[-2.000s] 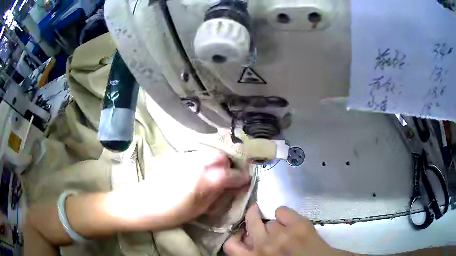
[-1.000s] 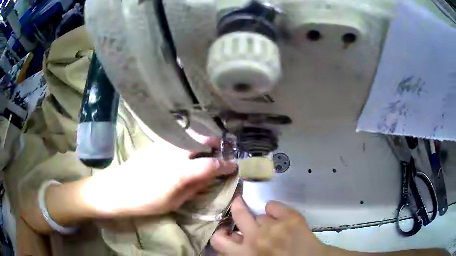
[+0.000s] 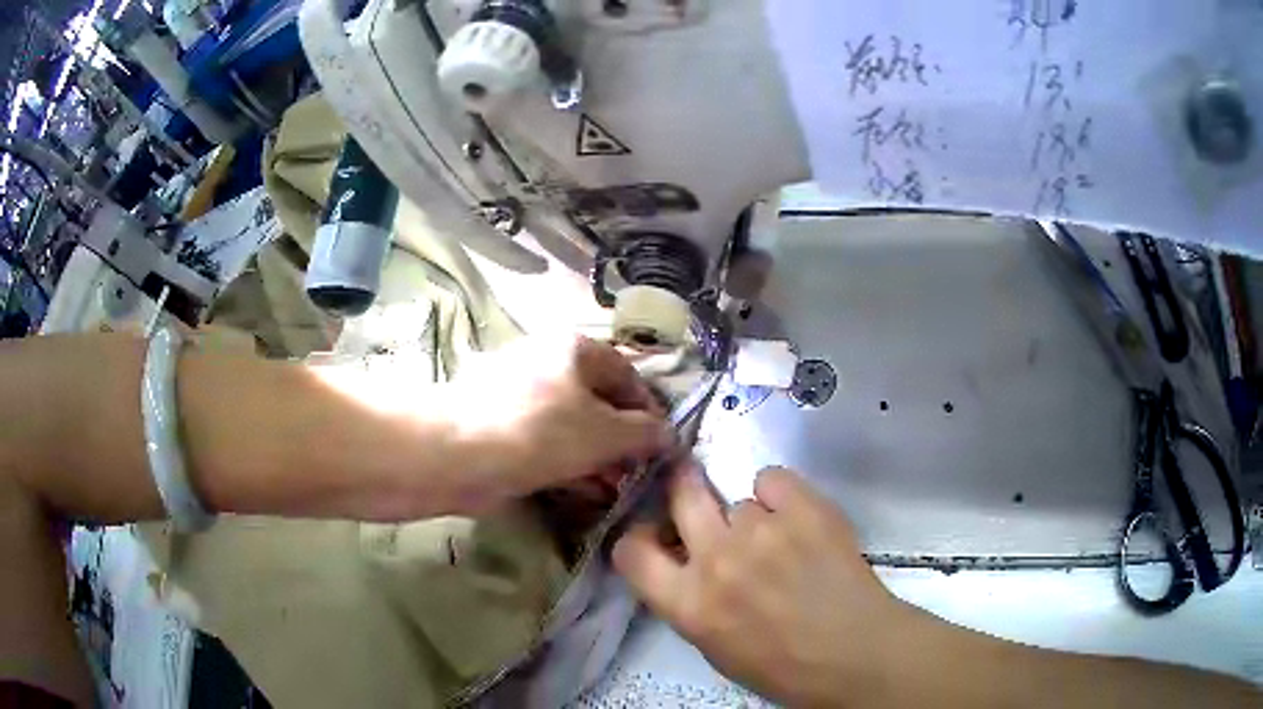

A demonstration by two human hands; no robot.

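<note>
Khaki fabric (image 3: 374,596) lies in large folds on the left and under my forearm. A narrow grey-dark strip (image 3: 589,561) runs along its edge up towards the presser foot area (image 3: 709,339) of the off-white sewing machine (image 3: 693,104). My left hand (image 3: 589,423) pinches the khaki fabric edge just below the cream block (image 3: 648,316); glare washes out part of it. My right hand (image 3: 755,568) holds the strip and edge between thumb and fingers, close to my left fingertips. The needle tip cannot be made out.
Shears with black loops (image 3: 1175,519) lie right of the machine bed (image 3: 956,457), slimmer tools beside them. A handwritten paper note (image 3: 970,104) hangs at upper right with a round object on it. The dark green lamp (image 3: 353,236) hangs left of the machine head.
The view has shifted, so the machine head sits higher and smaller. More of the grey-dark strip and khaki edge shows below my hands. Both hands remain at the fabric edge.
</note>
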